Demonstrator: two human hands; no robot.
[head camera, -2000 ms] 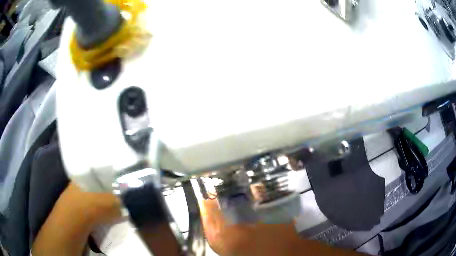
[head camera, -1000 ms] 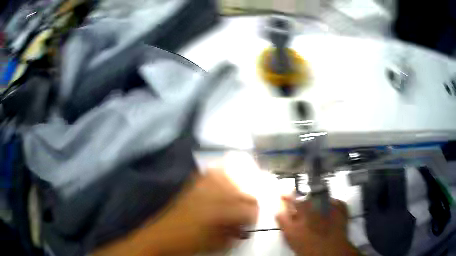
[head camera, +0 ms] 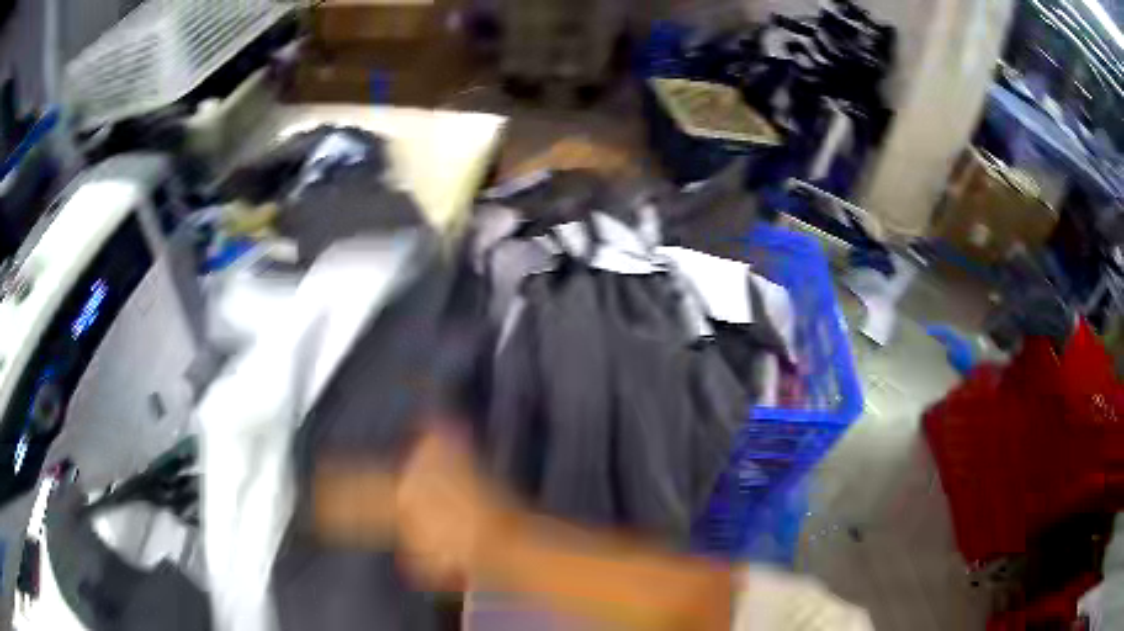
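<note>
A hand, taken as my right hand [head camera: 438, 505], reaches in from the lower right in the head view and is badly blurred. It lies over a dark grey cloth panel [head camera: 358, 419]; whether its fingers grip the cloth cannot be told. A whitish panel [head camera: 253, 431] hangs down along the left side of the dark one. A stack of dark grey cut pieces [head camera: 604, 394] with pale bits on top hangs just right of the hand. My left hand cannot be made out.
A white machine [head camera: 105, 234] with a dark lettered panel stands at the left edge. A blue basket [head camera: 801, 419] is right of the stack. Red cloth [head camera: 1023, 431] is at the far right. A pale board [head camera: 450, 154], a dark bin [head camera: 709, 117] and a pillar [head camera: 931, 123] are behind.
The view has swung away from the needle area to the cloth stack and blue basket. Both hands were near the needle; now one blurred hand lies over dark cloth.
</note>
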